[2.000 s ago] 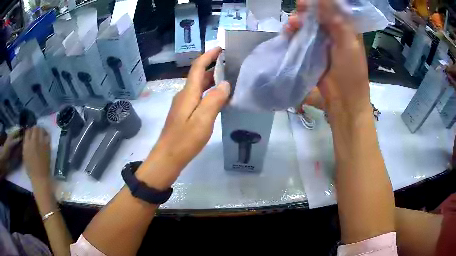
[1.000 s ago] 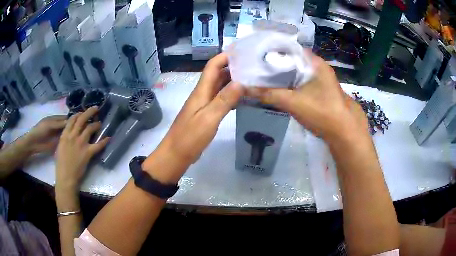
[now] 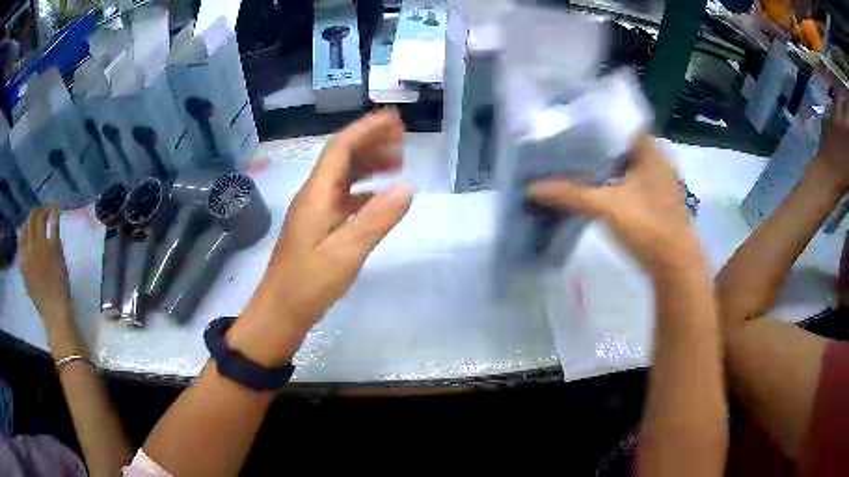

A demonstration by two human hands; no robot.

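Note:
My right hand (image 3: 642,210) grips a blurred pale retail box (image 3: 517,238) with its flaps open, tilted above the right of the table's middle. White crumpled material (image 3: 596,112) shows at or behind the box top; whether it is wrap or a flap I cannot tell. My left hand (image 3: 335,219) is open and empty, fingers apart, to the left of the box, not touching it. Another retail box (image 3: 473,121) stands upright just behind the held box, partly hidden by it.
Several grey handheld fans (image 3: 200,270) lie on the white table (image 3: 410,317) at the left. Open retail boxes (image 3: 209,102) stand behind them. Another person's hand (image 3: 47,270) rests at far left; another person's arm (image 3: 768,252) reaches in at right. A green post (image 3: 678,56) stands behind.
The white-wrapped item is no longer seen held between both hands. My left hand has let go and moved left. My right hand now holds the box, which has moved right.

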